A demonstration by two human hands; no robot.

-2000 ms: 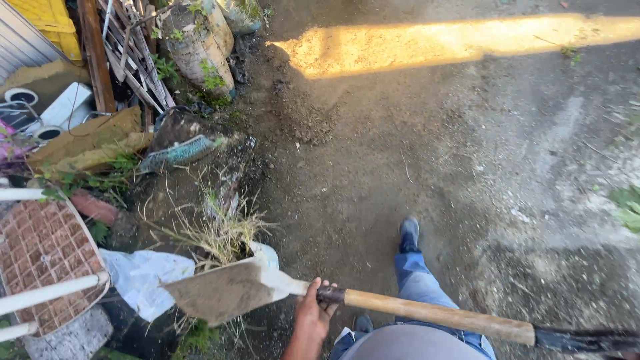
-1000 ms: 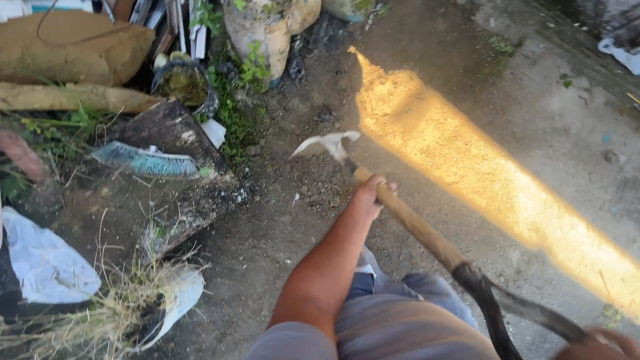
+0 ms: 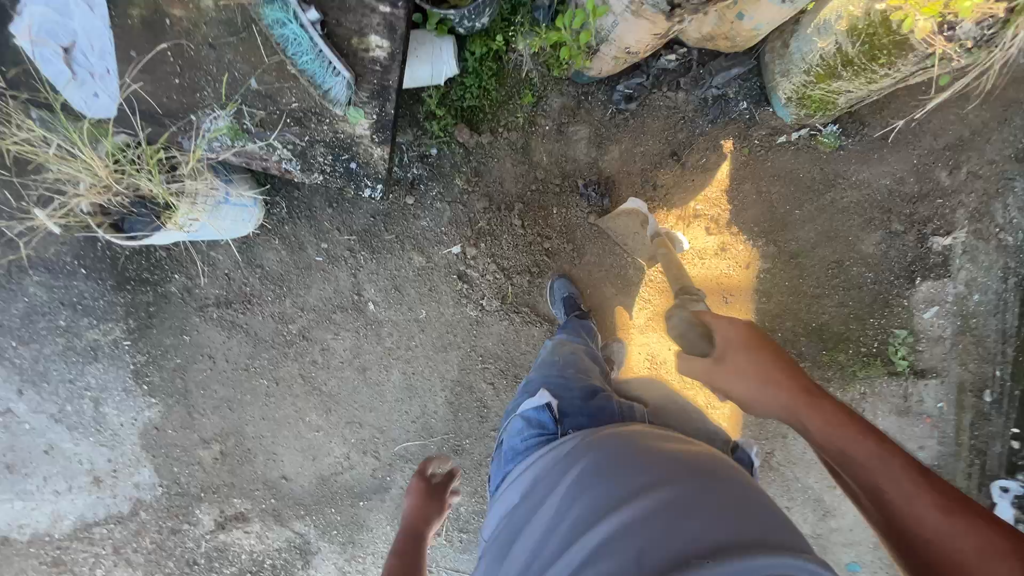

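Observation:
My right hand (image 3: pixel 732 360) grips the far end of a shovel's handle, right of my waist. The wooden shaft (image 3: pixel 674 268) points away from me, strongly foreshortened. The shovel's blade (image 3: pixel 628 228) is low over the soil by a sunlit strip, ahead of my shoe (image 3: pixel 565 298); whether it touches the ground cannot be told. My left hand (image 3: pixel 432 484) hangs away from the shovel at the lower middle, slightly blurred, its fingers curled with nothing seen in them. Loose dark soil (image 3: pixel 512 232) lies left of the blade.
A white container with dry grass (image 3: pixel 228 212) lies at the left. Beyond it are a dark board (image 3: pixel 352 152), a turquoise broom head (image 3: pixel 308 56) and a white plastic sheet (image 3: pixel 72 52). Worn, soil-stained sacks (image 3: pixel 848 72) and green weeds (image 3: pixel 480 88) line the far edge.
My left hand has let go of the shaft near the blade, where it was one second ago, and now hangs at my left side. The view has turned a lot.

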